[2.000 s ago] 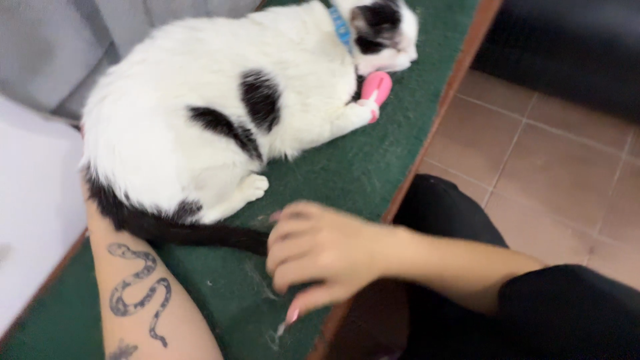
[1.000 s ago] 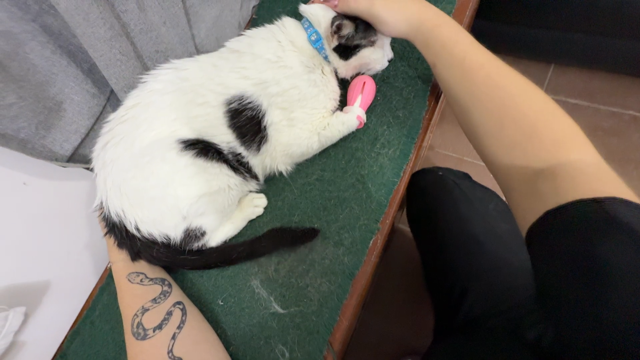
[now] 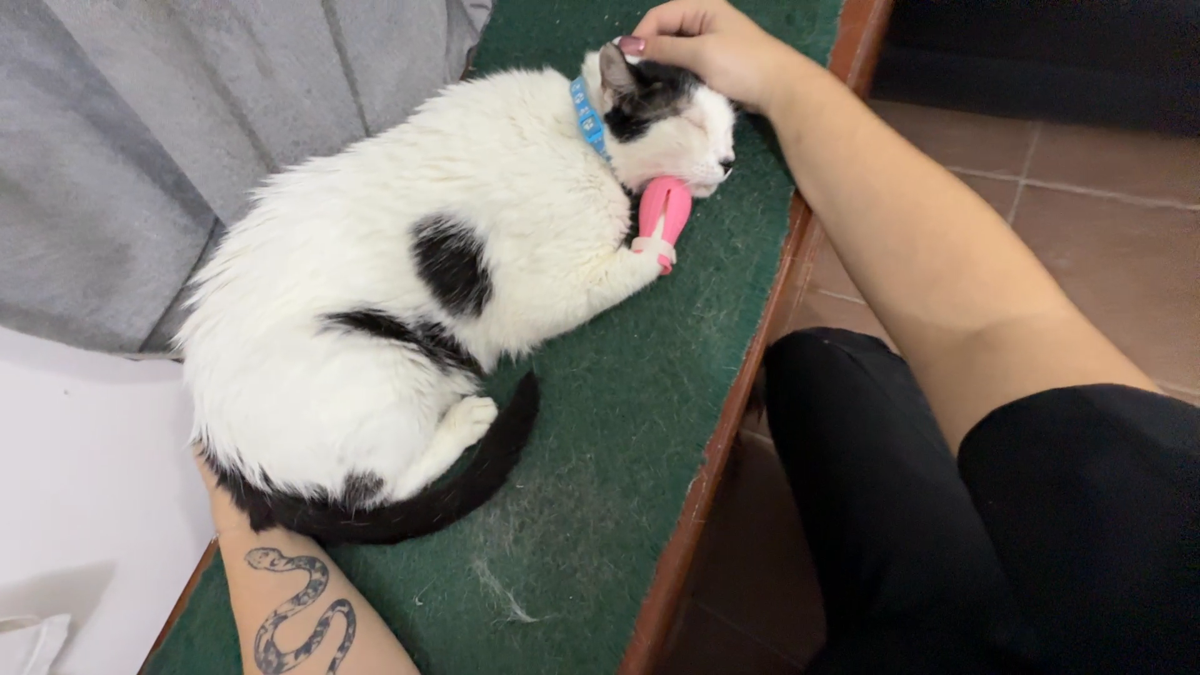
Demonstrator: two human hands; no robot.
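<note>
A white cat with black patches (image 3: 375, 253) lies curled on its side on a green carpeted bench, eyes closed, its head toward the top. Around its neck is a blue collar (image 3: 589, 118). A pink silicone cover (image 3: 664, 217) encloses one front paw, close under the chin. On top of the cat's head, beside the ear, rests my right hand (image 3: 705, 45), fingers loosely bent and holding nothing that shows. My left forearm, with a snake tattoo, reaches up from the bottom left; the cat's hindquarters and black tail hide my left hand.
The green carpet (image 3: 600, 422) bears loose hair and ends at a wooden edge (image 3: 712, 469) on the right. Gray fabric (image 3: 187, 122) hangs at the upper left above a white surface (image 3: 84, 450). My black-clothed leg (image 3: 872, 469) is beside the bench, above brown floor tiles (image 3: 1106, 244).
My right hand has moved from near the tail up to the cat's head. The tail, straight out a second ago, now curls up beside the hind paw.
</note>
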